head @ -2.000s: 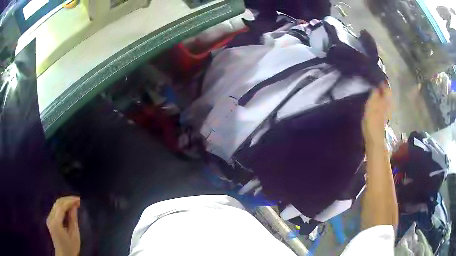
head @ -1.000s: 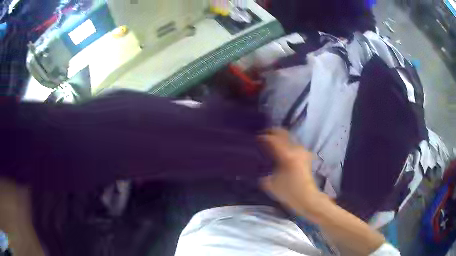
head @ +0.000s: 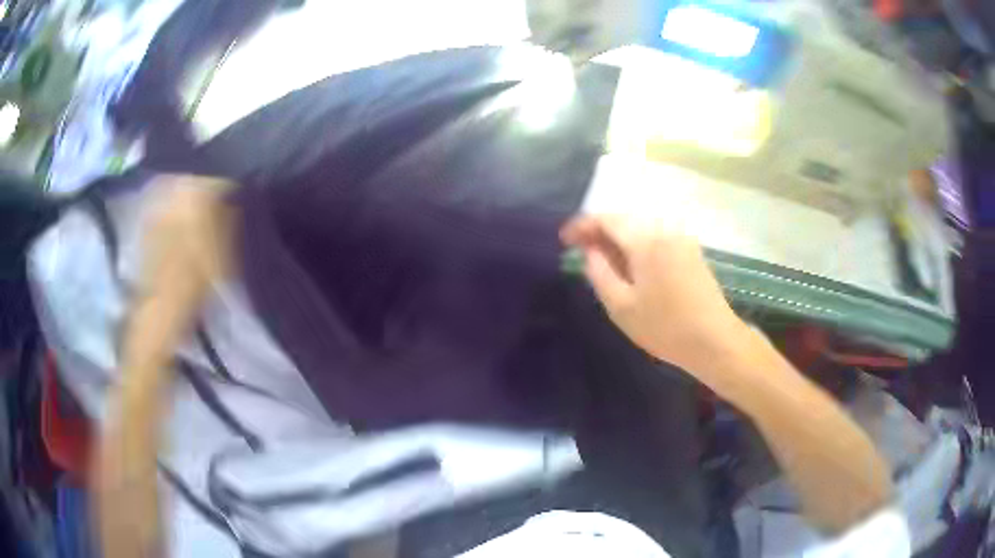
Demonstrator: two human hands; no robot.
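A large dark purple cloth (head: 436, 283) lies across the lap and the table, left of the machine head. My left hand (head: 191, 223) is blurred and rests at the dark cloth's left part; its fingers cannot be made out. My right hand (head: 644, 267) is at the cloth's right edge by the green table edge, with its thumb and fingers bent close together. It cannot be seen clearly whether cloth is between them. White panels with dark stripes (head: 251, 403) hang under and beside the dark cloth at the lower left.
The cream sewing machine (head: 851, 109) with a bright screen (head: 709, 33) stands at the upper right. The table's green front edge (head: 829, 303) runs below it. Red baskets show at the left edge (head: 60, 420) and under the table. More light cloth lies at the lower right.
The view has swung left, so the machine now shows at the right. The dark cloth now spreads by the machine. My right hand has come to the table edge and my left hand to the striped panels.
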